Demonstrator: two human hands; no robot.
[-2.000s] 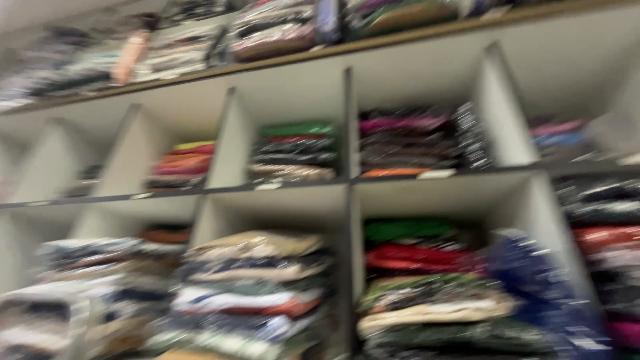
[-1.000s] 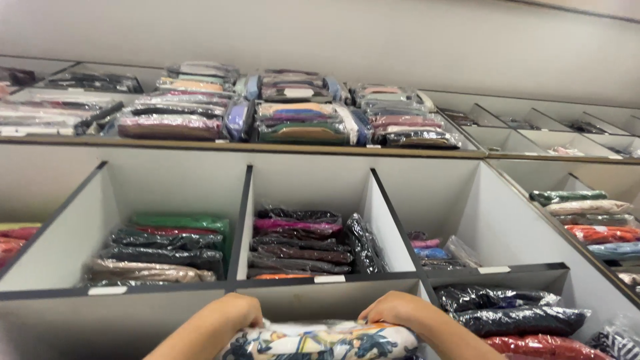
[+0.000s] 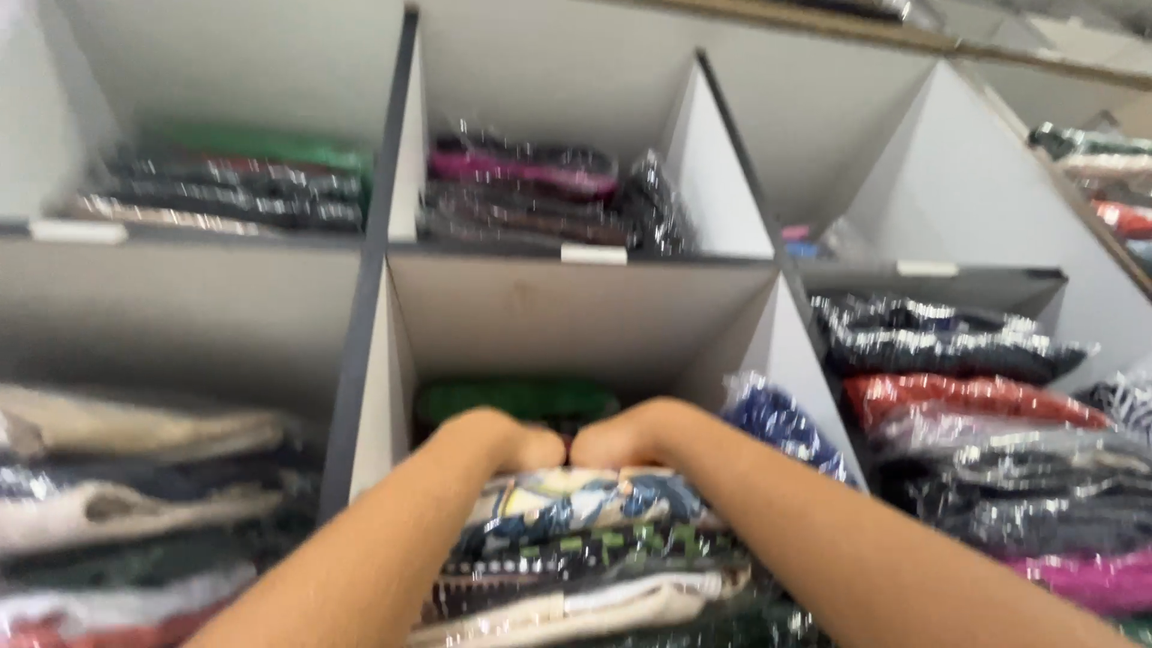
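A patterned garment in clear plastic (image 3: 585, 504), cream, yellow and blue, lies on top of a stack of folded garments in the lower middle cubby. My left hand (image 3: 513, 441) and my right hand (image 3: 630, 436) rest side by side at its upper edge, close together, with fingers mostly hidden behind their backs. Whether they grip it cannot be made out. Below it lie a green-and-black packet (image 3: 630, 546) and a cream one (image 3: 576, 612). Behind my hands is a green packet (image 3: 513, 396); a blue bagged garment (image 3: 787, 423) leans at the right wall.
A dark-edged divider (image 3: 364, 297) runs left of this cubby, and a shelf edge (image 3: 504, 255) crosses above it. Bagged dark garments (image 3: 531, 211) fill part of the cubby overhead. More stacks stand at the left (image 3: 135, 513) and right (image 3: 990, 468).
My hands have moved with the patterned garment into the lower middle cubby and come closer together. One second ago they were apart at its two sides, lower in view. The view has shifted.
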